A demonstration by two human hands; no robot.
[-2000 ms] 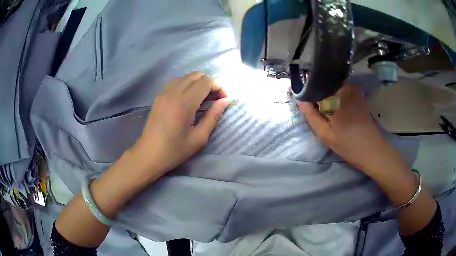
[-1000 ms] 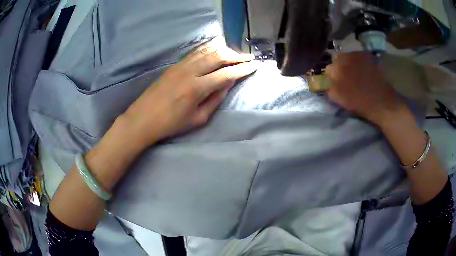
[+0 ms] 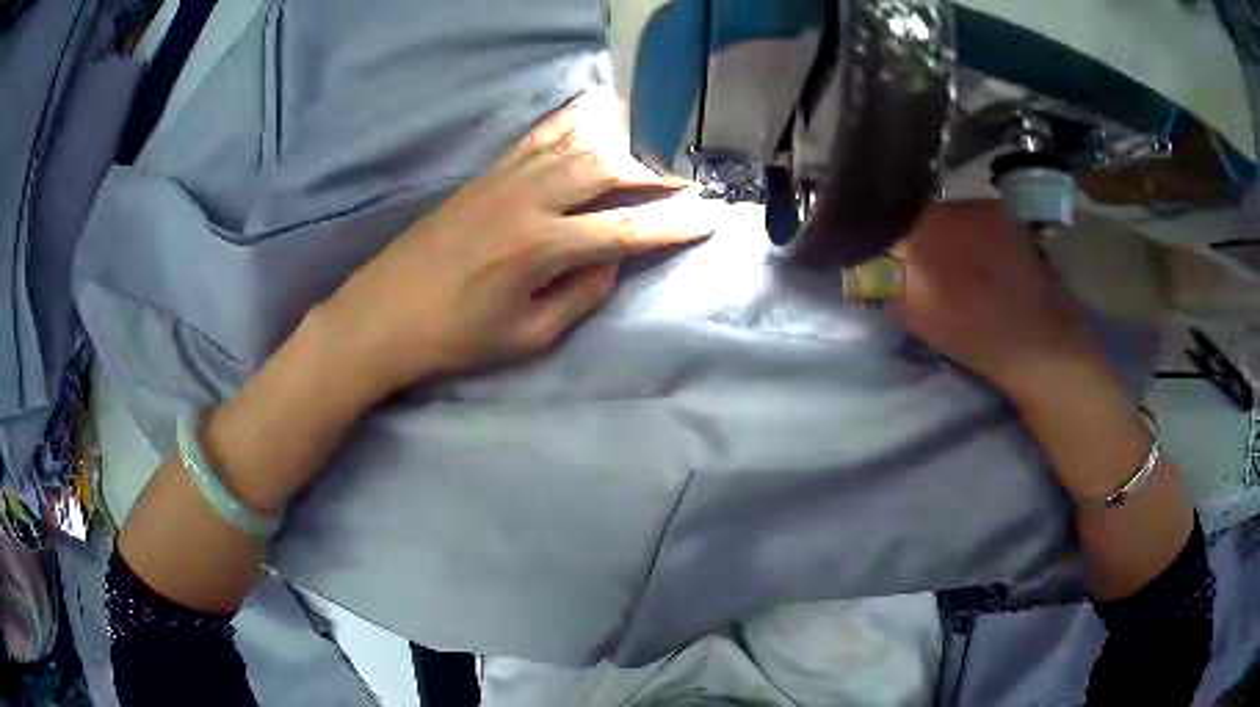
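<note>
A large grey trouser panel (image 3: 511, 483) lies under both hands and under the sewing machine head (image 3: 884, 124). My left hand (image 3: 511, 249) lies flat on the cloth with its fingers spread, index and middle fingertips close to the presser foot (image 3: 728, 176). My right hand (image 3: 974, 283) is right of the needle, its fingers curled beside the brass-coloured piece (image 3: 873, 281); its fingertips are partly hidden, so its hold cannot be told. Lamp glare washes out the cloth at the needle. A stitched double line (image 3: 272, 90) shows at the upper left of the panel.
More grey panels (image 3: 42, 207) hang at the far left. Dark snips (image 3: 1220, 369) lie on the machine table at the right edge. Pale grey-white cloth (image 3: 774, 663) is over the lap. A grey-white knob hangs under the machine arm.
My left hand has slid right toward the presser foot and flattened, its thumb and finger no longer pinching the cloth. My right hand has shifted right. The cloth's lower folds have spread out.
</note>
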